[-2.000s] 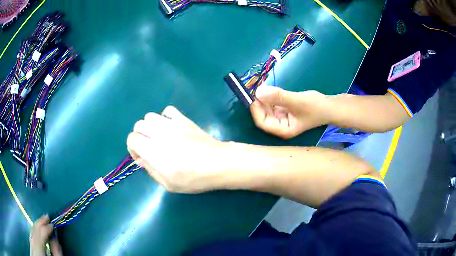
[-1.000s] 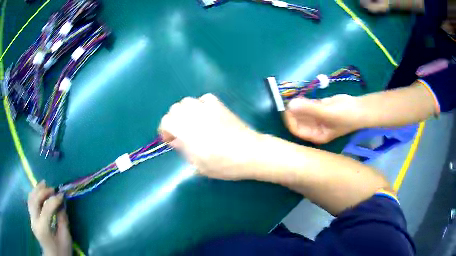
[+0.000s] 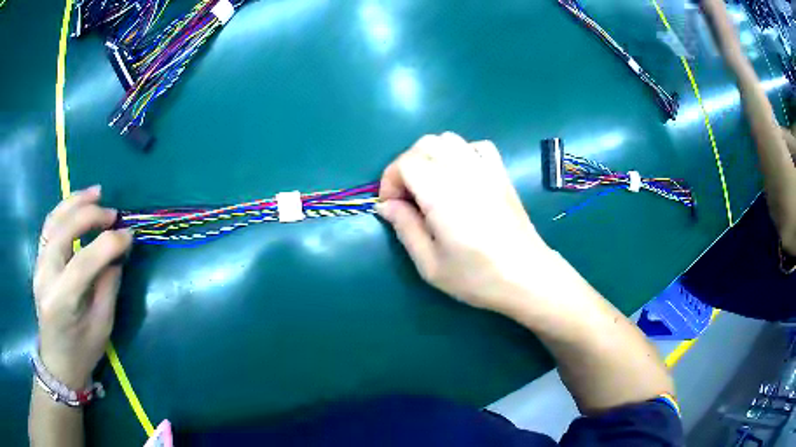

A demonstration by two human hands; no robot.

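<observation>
A multicolour wire harness (image 3: pixel 249 214) with a white wrap (image 3: pixel 289 206) around its middle is stretched level above the green tabletop. My left hand (image 3: pixel 74 271), with a bracelet at the wrist, holds its left end; a bit of dark connector shows between the fingers. My right hand (image 3: pixel 463 218) pinches the right end between thumb and fingers and hides that end. Both hands are bare.
A short harness with a black connector (image 3: pixel 552 163) lies to the right. A harness pile (image 3: pixel 166 52) lies at the upper left, a single harness (image 3: pixel 633 65) at the upper right. Another person's arm (image 3: pixel 751 96) reaches in at the right, near a blue object (image 3: pixel 676 312).
The view has shifted, and the held harness now lies level, with my left hand fully in view. The other person's hand has let go of the short harness and moved away up right.
</observation>
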